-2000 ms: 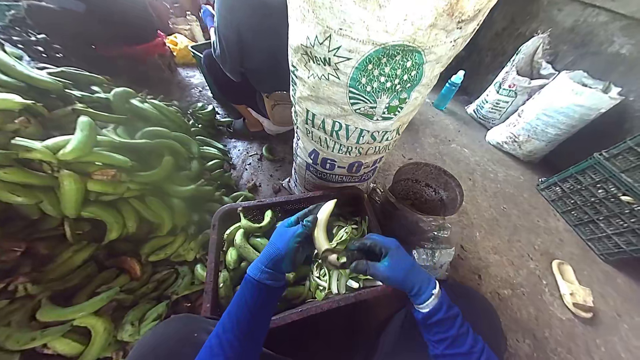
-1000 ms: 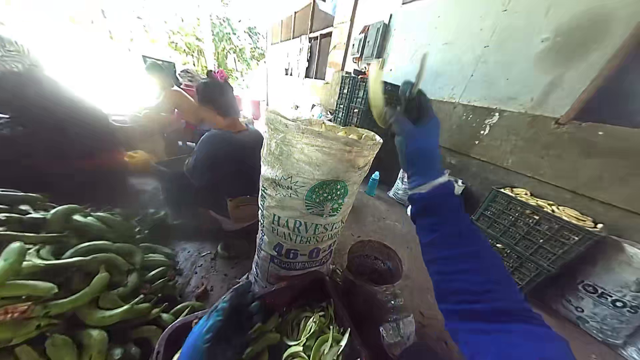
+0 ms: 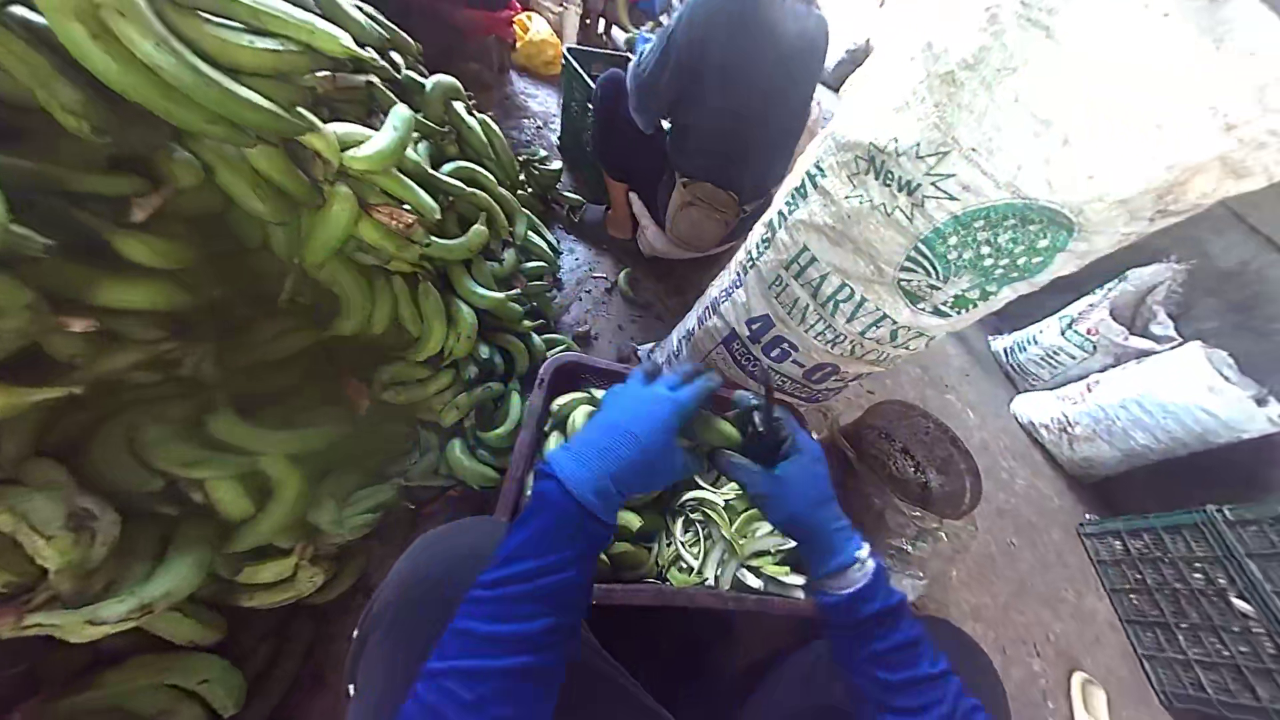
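Note:
My left hand, in a blue glove with dark fingertips, grips a green banana or plantain above a dark plastic crate. My right hand, gloved the same way, is closed around a narrow dark tool at the fruit's right end; its blade is not clear. Both hands are close together. Below them, long strips of green peel lie in the crate's right part, with unpeeled green fruit at its left. My fingers partly cover the held fruit.
A large heap of green bananas or plantains fills the left. A tall woven sack stands beyond the crate, with a dark round container beside it. A seated person is ahead. White sacks, black crates and a sandal are at right.
My right hand, raised beside the tall sack with a pale peeled fruit one second ago, is back over the crate. An unpeeled green fruit is now between my hands. The view has tilted down.

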